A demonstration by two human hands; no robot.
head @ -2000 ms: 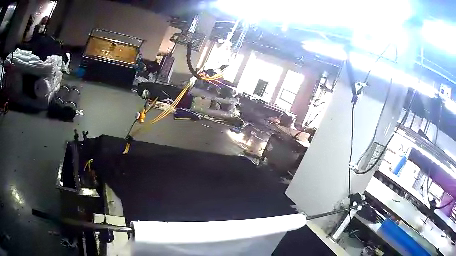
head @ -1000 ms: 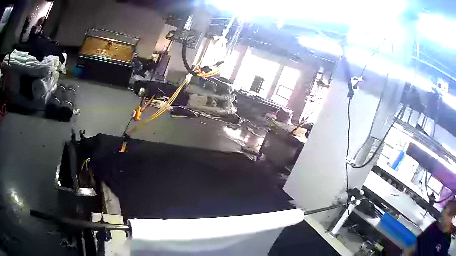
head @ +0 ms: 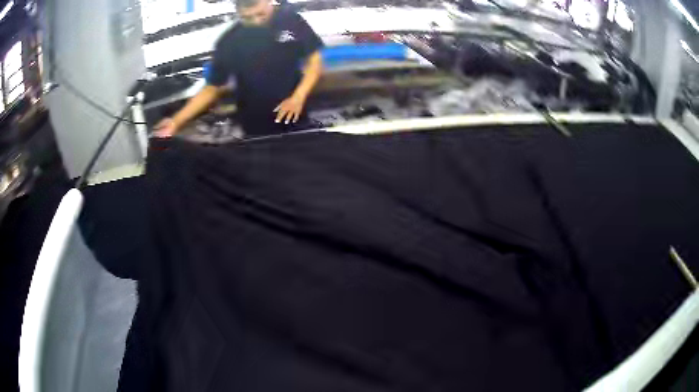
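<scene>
Black fabric (head: 368, 260) covers most of the table in front of me, with long soft folds running across it. A white interlayer roll (head: 47, 283) lies across the table's left end. Its pale grey sheet (head: 96, 314) shows between the roll and the fabric's left edge. Neither of my hands is in the picture.
Another person (head: 267, 69) stands across the table, one hand at the fabric's far left corner. A grey pillar (head: 96, 84) rises behind the roll. Yellow bars lie near the far edge (head: 556, 122) and right near edge (head: 683, 268). White table edging (head: 460, 121) runs along the far side.
My view has swung right and down from the roll and room to the table. The other person, earlier at the lower right, now shows across the table. Wrinkled black fabric now fills the view.
</scene>
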